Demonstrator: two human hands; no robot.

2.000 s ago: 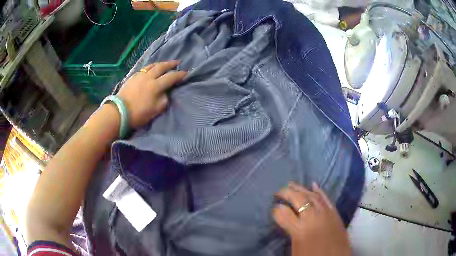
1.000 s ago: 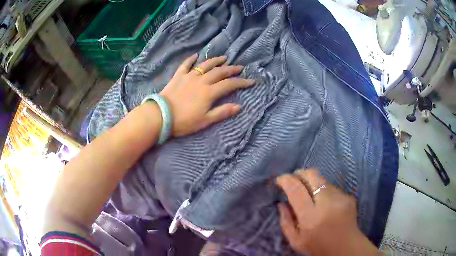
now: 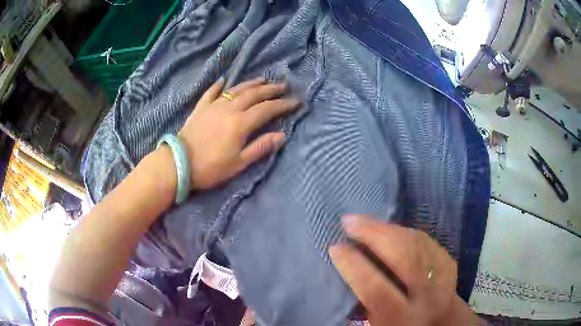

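Note:
The denim garment (image 3: pixel 420 146) is spread wrong side out, greyish-blue, with a dark indigo band along its right edge. A rounded grey-blue panel, possibly a pocket bag (image 3: pixel 344 146), lies over its middle. An overlocked seam allowance (image 3: pixel 245 191) runs as a ridge along its left. My left hand (image 3: pixel 232 130) lies flat on the cloth left of this ridge, fingers spread. My right hand (image 3: pixel 395 270) is blurred at the panel's lower right, fingers bent; whether it pinches cloth is unclear. A white care label (image 3: pixel 216 277) shows at the garment's lower edge.
The sewing machine head (image 3: pixel 503 38) is at the upper right, with its presser foot area (image 3: pixel 519 95) beside the garment. Black thread snips (image 3: pixel 548 174) lie on the machine bed (image 3: pixel 541 223). Ruler marks show at the lower right. A green crate (image 3: pixel 121 38) is at the upper left.
The garment was smoothed out and its folded lower part turned down. The rounded panel now lies flatter towards the right. My left hand moved onto the middle, then slightly left; my right hand stayed low right.

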